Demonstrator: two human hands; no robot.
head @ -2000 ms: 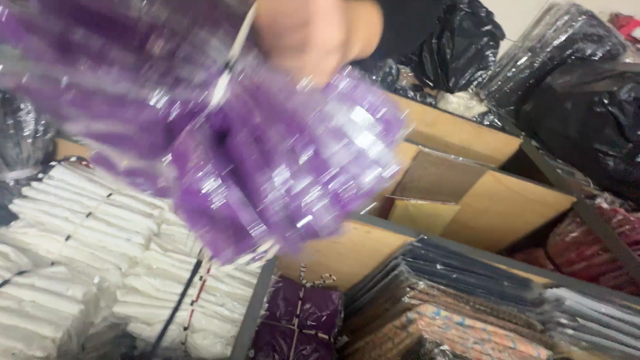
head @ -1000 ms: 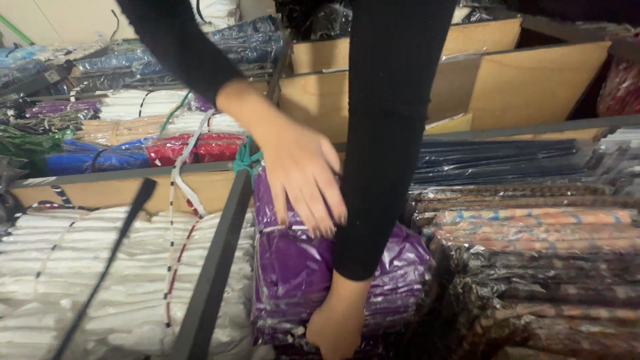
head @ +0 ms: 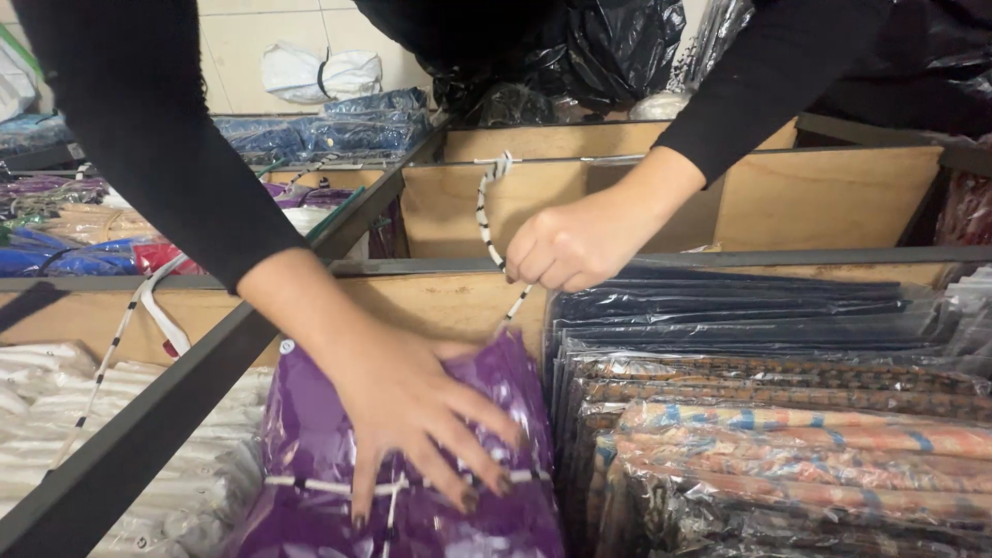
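A bundle of purple packets in clear plastic [head: 310,434] lies in a compartment of a wood and metal rack, tied crosswise with a black-and-white cord. My left hand [head: 418,411] presses on its top with the fingers spread, just above the crossing of the cord. Pinched in the closed fingers of my right hand [head: 562,244] is the black-and-white cord [head: 483,213]. One part of it runs down to the bundle's far edge, and its loose end curls up over the wooden panel. The underside of the bundle is hidden.
White packets [head: 178,457] fill the compartment at left, beyond a dark metal bar [head: 147,418]. Stacked patterned and navy packets [head: 759,434] stand close on the right. Behind are wooden panels [head: 821,201], blue packets [head: 364,128] and black plastic bags [head: 620,54].
Two seconds ago a hand held the purple bundle above the rack; one second ago it lay in the compartment with both hands at it. My right hand has risen and now grips the cord.
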